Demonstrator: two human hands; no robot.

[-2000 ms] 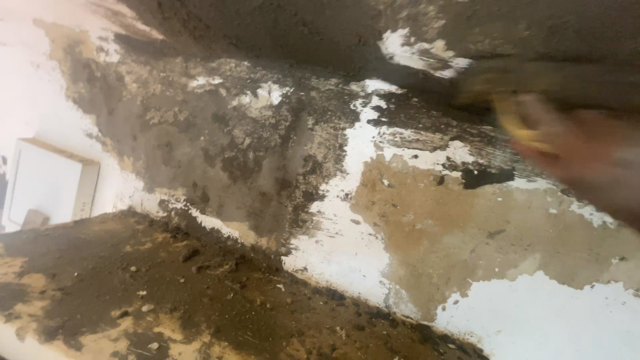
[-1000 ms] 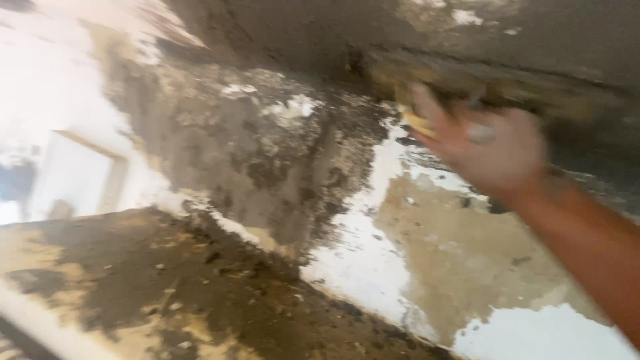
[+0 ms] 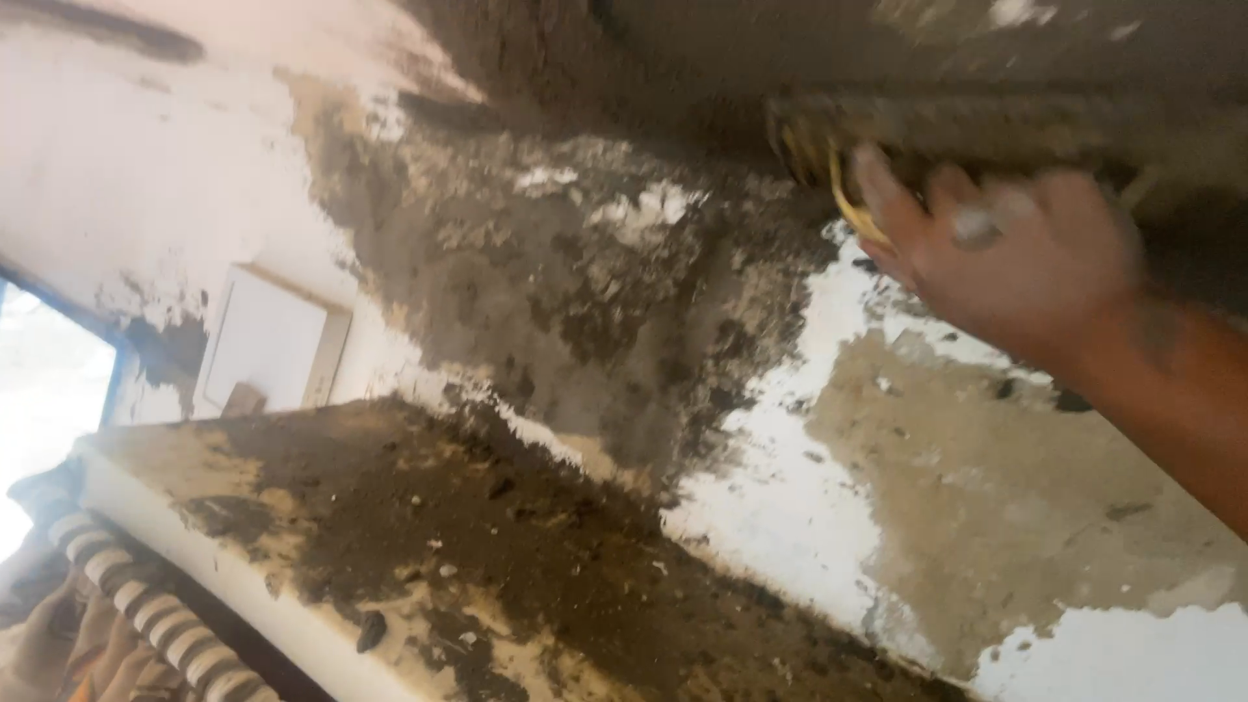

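My right hand (image 3: 1014,244) reaches in from the right edge and grips a long, mortar-smeared plastering float (image 3: 955,132), blurred, with a yellow part by the thumb. The float lies against the dark wet mortar (image 3: 702,58) at the top. Below and left of the hand, the wall shows rough grey-brown mortar (image 3: 546,283), a strip of white paint (image 3: 790,497) and bare tan plaster (image 3: 994,487). My left hand is out of the frame.
Below the wall runs a ledge (image 3: 487,546) strewn with dark mortar crumbs. A white panel or box (image 3: 263,336) stands at its far left end. A twisted curtain rod (image 3: 156,614) with fabric hangs along the ledge's lower left edge, near a bright window (image 3: 49,361).
From two seconds to one second ago, my right hand moved left along the wall with the float. The view has since shifted left, bringing in the window and the curtain rod.
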